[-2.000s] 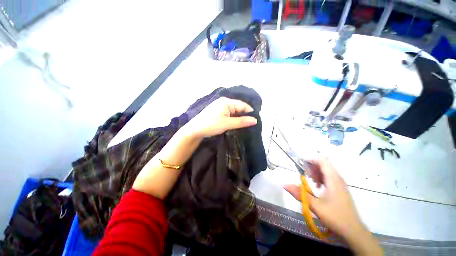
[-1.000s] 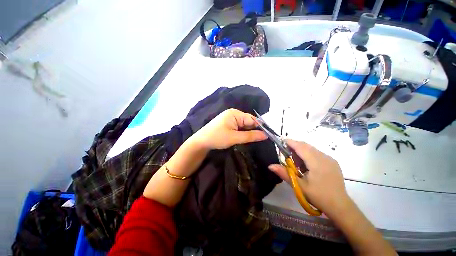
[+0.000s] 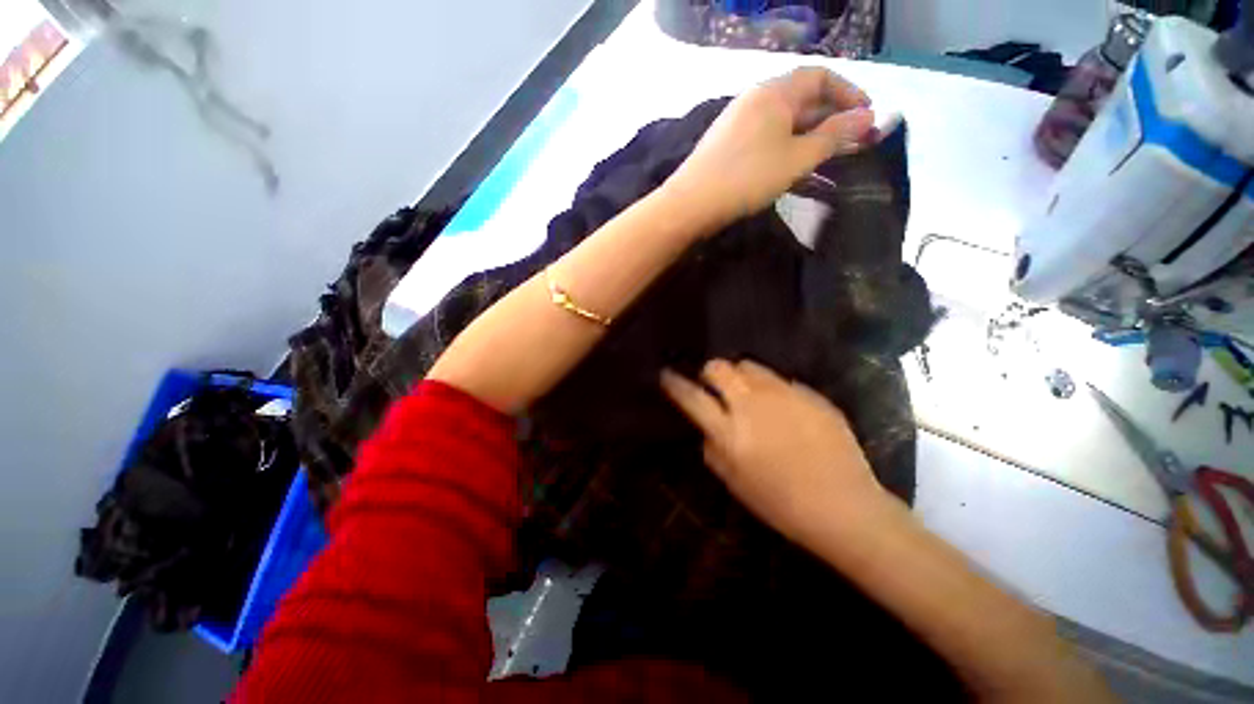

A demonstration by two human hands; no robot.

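The dark plaid garment with black lining (image 3: 853,289) lies bunched over the front left of the white table and hangs off its left side. My left hand (image 3: 811,131) pinches the garment's upper edge between thumb and fingers, with a small white patch beside the fingertips. My right hand (image 3: 756,420) lies on the dark cloth below, fingers slightly spread; whether it pinches any cloth is unclear. The scissors (image 3: 1176,481), with one red and one orange-yellow loop, lie on the table at the right, blades pointing up-left.
The white sewing machine head (image 3: 1148,179) with a blue stripe stands at the right. Small black pieces (image 3: 1191,400) lie above the scissors. A blue bin (image 3: 268,564) holding dark plaid cloth is at lower left. A patterned bag (image 3: 839,28) is at the table's back.
The scissors have left my right hand and lie on the table. My left hand has moved up and away with the garment edge. My right hand has moved onto the cloth. The view has shifted.
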